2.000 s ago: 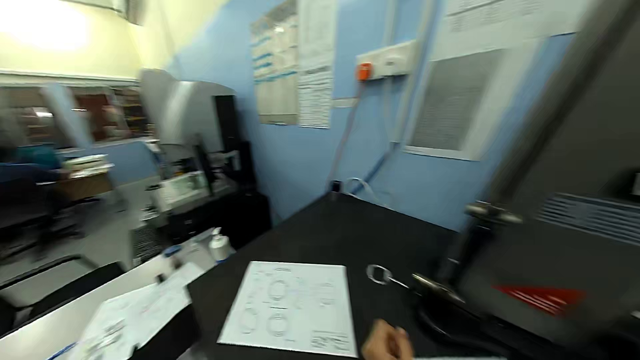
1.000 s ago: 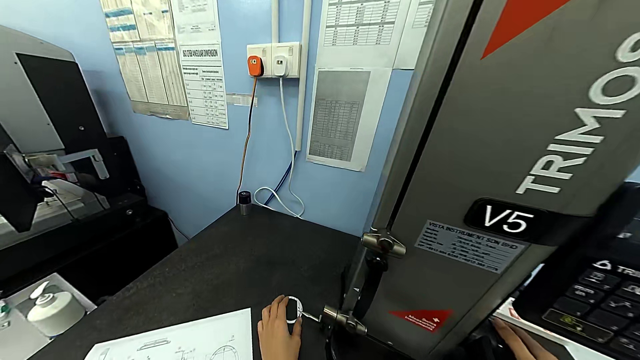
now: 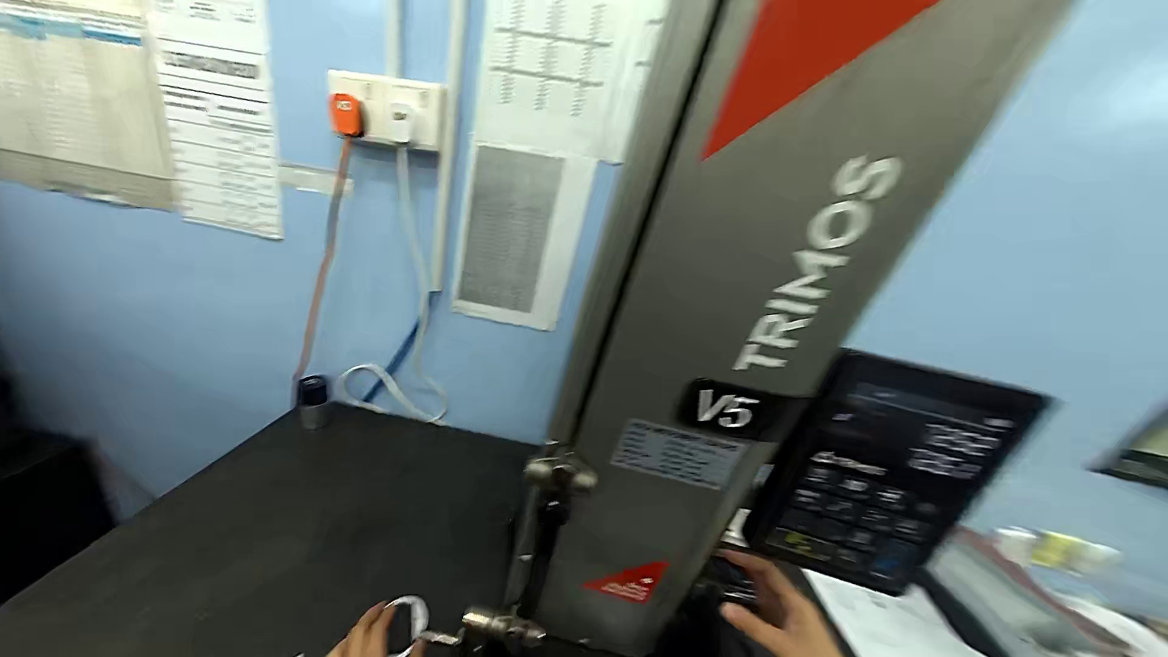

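A grey Trimos V5 height gauge (image 3: 730, 301) stands on the black surface plate (image 3: 301, 520), its keypad display (image 3: 899, 470) at the right. My left hand (image 3: 370, 631), low in the head view, holds a thin metallic ring (image 3: 417, 620) beside the probe. The probe holder (image 3: 497, 624) is just right of the ring; whether the probe tip touches the ring cannot be told. My right hand (image 3: 780, 607) is at the dark base behind the column, thumb and fingers spread around a dark part, its grip partly hidden.
A small dark cylinder (image 3: 313, 401) stands at the plate's back corner. White cable (image 3: 392, 383) loops by the wall below the socket (image 3: 388, 109). Papers (image 3: 881, 611) lie at the lower right, and printed charts (image 3: 511, 237) hang on the blue wall.
The view has swung right across the last two seconds. My left hand has come to the ring, which lay alone beside the probe in the earliest frame. The display now shows more fully.
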